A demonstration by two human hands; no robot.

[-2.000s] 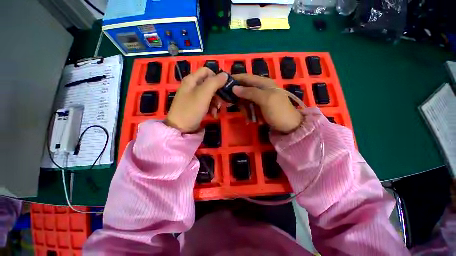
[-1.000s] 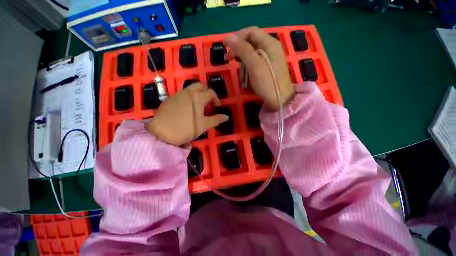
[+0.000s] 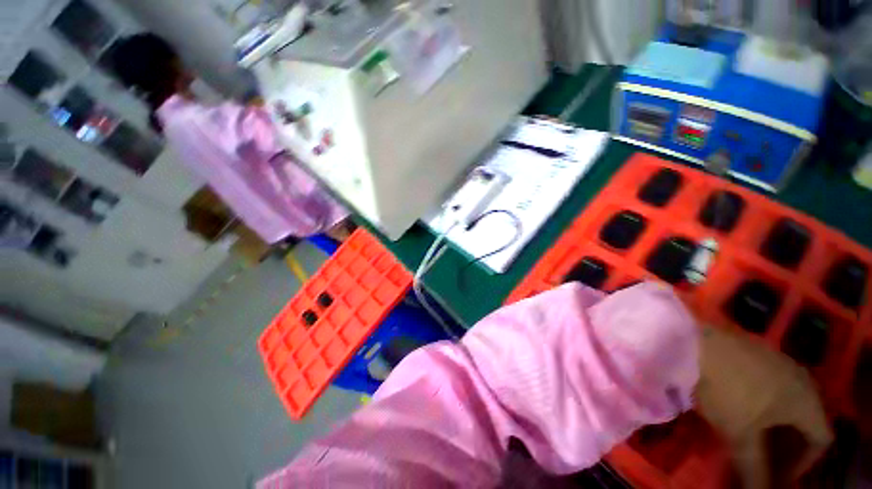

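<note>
The red compartment tray lies on the green bench at the right, cut off by the picture's edge, with black watch units in its pockets. My left hand is blurred over the tray's lower part, fingers pointing down and right; whether it holds anything cannot be told. My right hand is not in view. The silver hose fitting lies on the tray beside a watch unit.
A second red tray with two black units sits lower left over a blue container. A clipboard sheet with a white adapter box, a grey cabinet, a blue control box and a person in pink also show.
The view has swung left, bringing in the floor, cabinet, person and whole second tray. The main tray has shifted right in the picture. My right hand has gone out of view.
</note>
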